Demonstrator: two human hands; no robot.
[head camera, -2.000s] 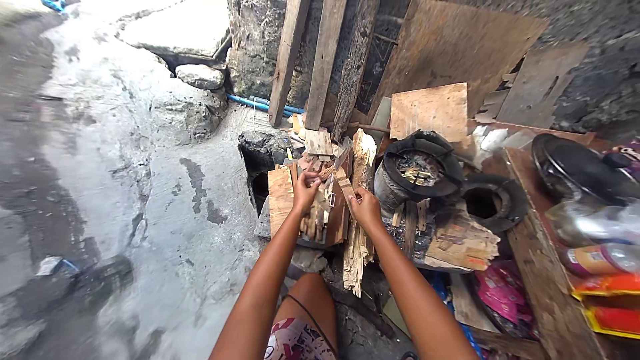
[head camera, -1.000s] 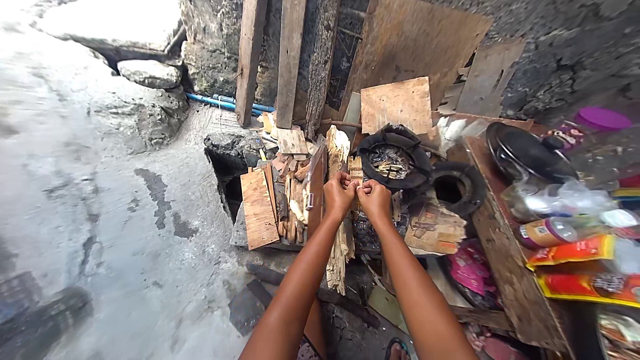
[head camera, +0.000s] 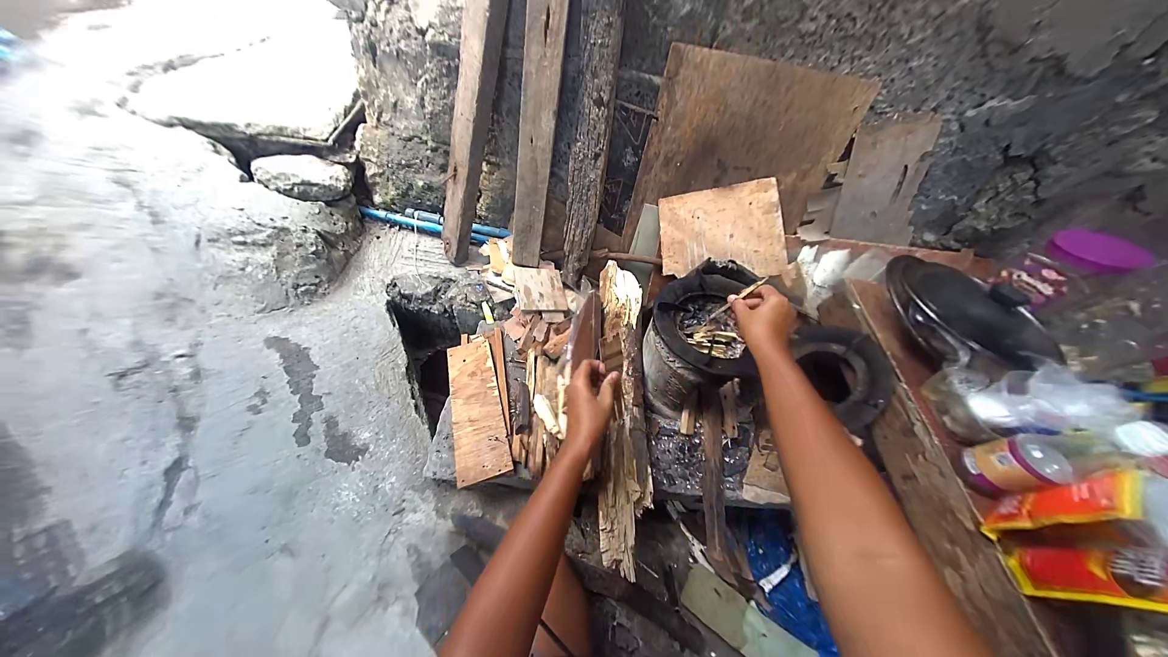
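Note:
My right hand pinches a thin wood stick over the mouth of a round, blackened cooking stove. Inside the stove lie small wood splinters on dark, charred bits. To the left, my left hand is over a pile of split wood pieces, fingers partly spread beside a dark, flat wood piece; whether it grips anything is unclear. A long, rotten, splintered board runs between the pile and the stove. A plywood piece lies at the pile's left.
A second blackened stove opening is right of the first. Further right, a wooden bench holds a black lidded pan, a jar and red packets. Planks and a plywood sheet lean on the wall behind.
My hands were close together a second ago and are now apart. The right one has moved over the stove's mouth with a stick, the left one back to the wood pile.

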